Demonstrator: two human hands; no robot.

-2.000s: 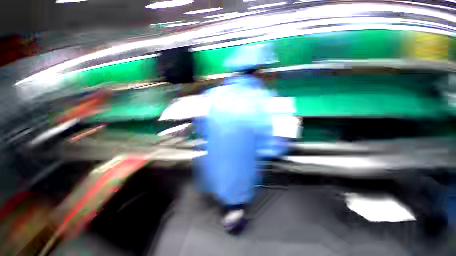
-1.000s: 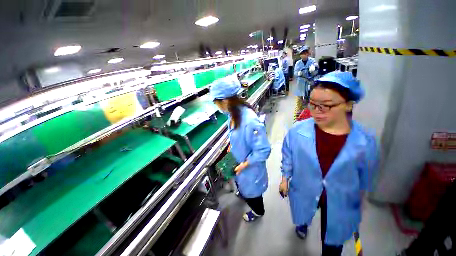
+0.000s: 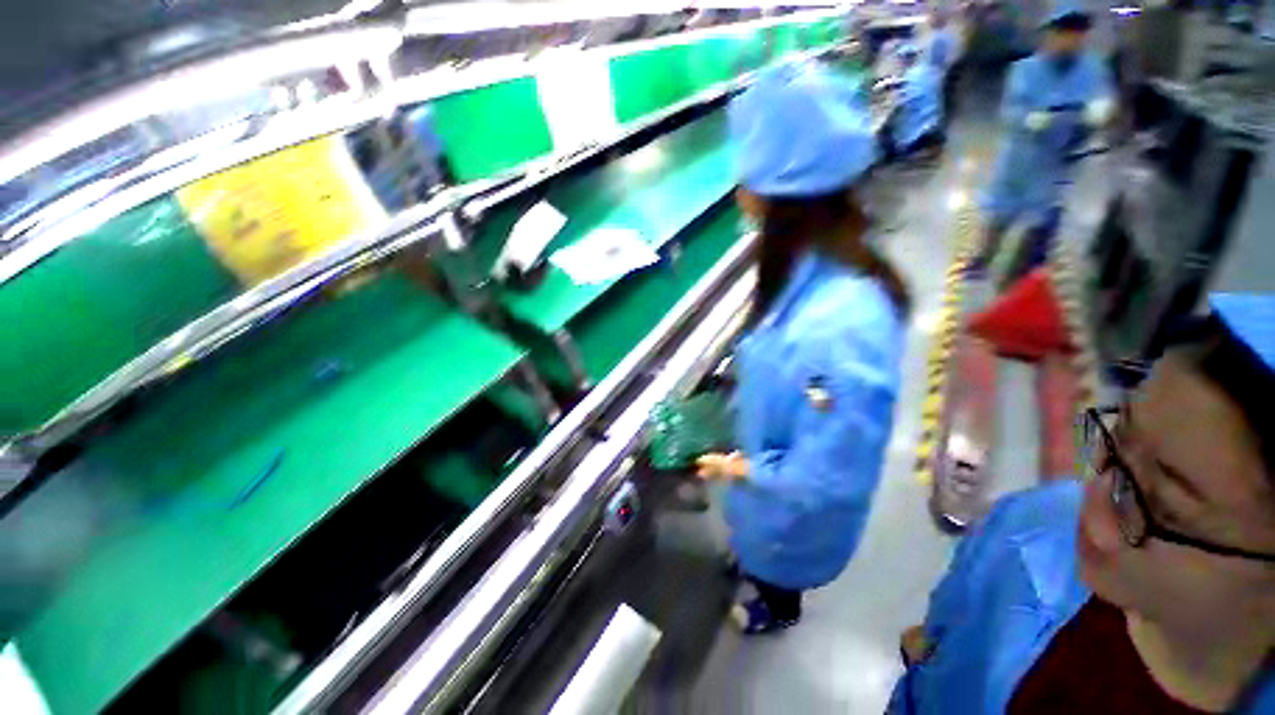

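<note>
Neither of my hands is in the picture. Nearest in front of me on the left is a long green-topped bench (image 3: 322, 419) with a thin blue item (image 3: 257, 478) lying on it. Pale metal conveyor rails (image 3: 462, 601) run along its near side. A person in a light blue smock and cap (image 3: 818, 405) stands at the rails and holds a green circuit board (image 3: 689, 430) low by the rails. The picture is partly blurred.
Another person in blue with glasses (image 3: 1035, 601) is very close at the lower right. Further back, a red pallet-truck-like item (image 3: 1028, 319) and a person (image 3: 1046, 126) stand in the aisle beside yellow-black tape (image 3: 947, 335). White papers (image 3: 604, 256) lie on the bench.
The view has turned from a blurred side view of the line to along it. Since one second ago, both nearer people appear larger and further right. The red item in the aisle shows more fully.
</note>
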